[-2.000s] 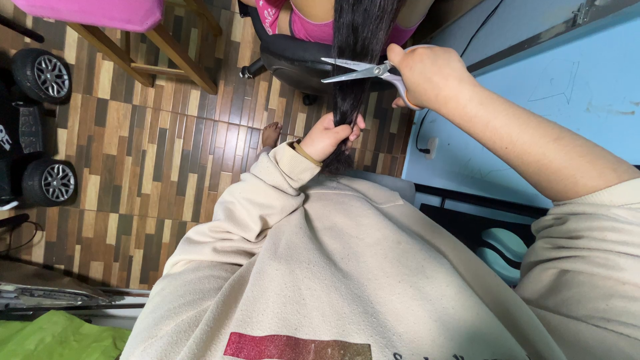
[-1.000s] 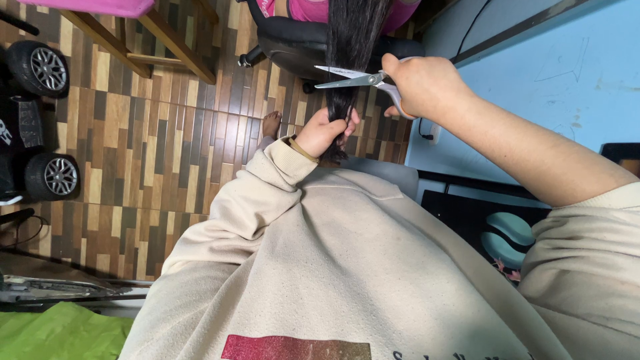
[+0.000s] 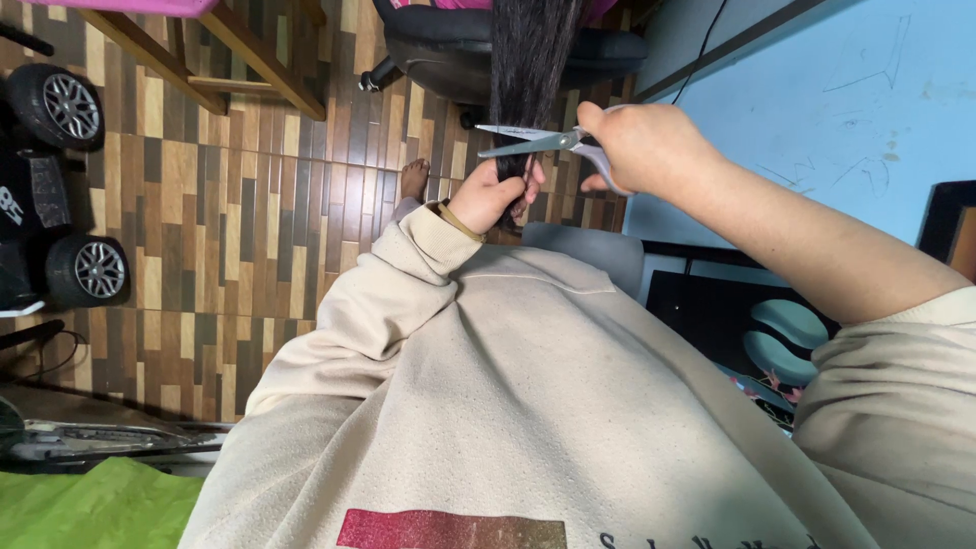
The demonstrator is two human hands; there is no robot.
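Note:
Long dark hair point(image 3: 530, 69) of a seated person hangs down at the top centre. My left hand point(image 3: 496, 191) is closed around its lower end, with a few strands and tips showing past the fingers. In my right hand point(image 3: 640, 149) is a pair of metal hair scissors point(image 3: 534, 141) with pale handles. Their blades stand apart and lie across the hair, just above my left hand; they point left. A yellowish band circles my left wrist. The scissors' lower handle is partly covered by my fingers.
A black swivel chair point(image 3: 438, 57) stands beyond the hair. To the left are a wooden-legged stool point(image 3: 252, 57) with a pink top and a toy car's wheel point(image 3: 88, 271). A blue wall point(image 3: 862, 114) runs along the right. A bare foot point(image 3: 415, 179) rests on the floor.
The scissors have come down along the hair, nearer my left hand, and their blades are closer together than a second ago. My left hand still holds the hair.

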